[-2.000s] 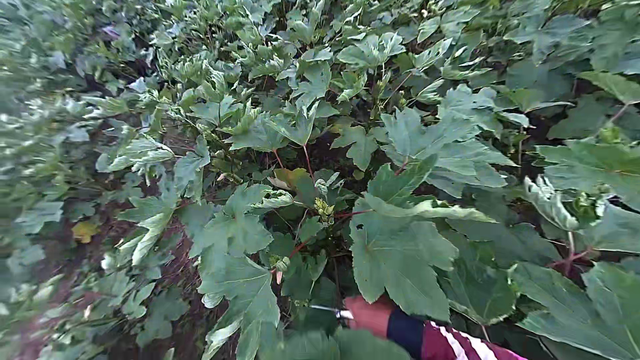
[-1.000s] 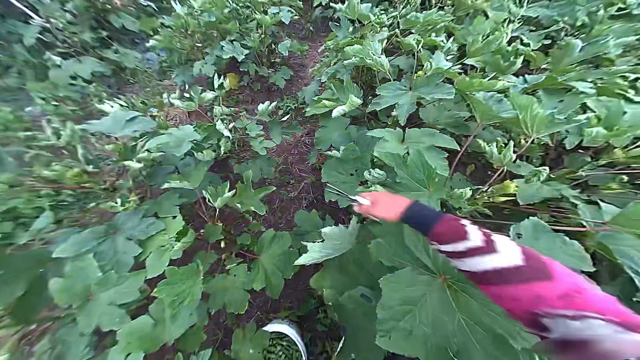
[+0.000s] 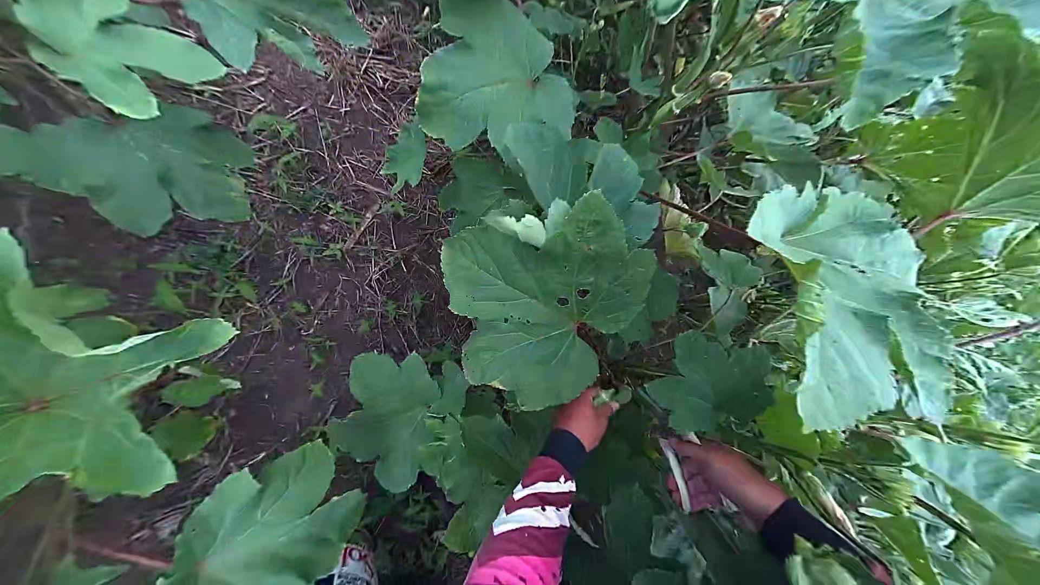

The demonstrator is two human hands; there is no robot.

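My left hand (image 3: 583, 418), at the end of a pink and maroon sleeve with white stripes, is closed on a small green plant part (image 3: 611, 395), perhaps a pod, just below a large lobed leaf (image 3: 540, 301) with small holes. To its right, my right hand (image 3: 715, 479) holds a cutting tool by its pale handle (image 3: 676, 475). The tool's dark end points up toward the stems near my left hand. Leaves partly hide the fingers of both hands and the tool's tip.
Broad leaves (image 3: 853, 292) and stems crowd the right side. Bare soil with dry straw (image 3: 357, 171) runs down the left middle, with more leafy plants (image 3: 106, 374) beyond it at the left. A shoe (image 3: 355, 566) shows at the bottom edge.
The view has moved down and closer to the plants. My left hand has come into view and holds a plant part. The white bucket seen one second ago is out of view.
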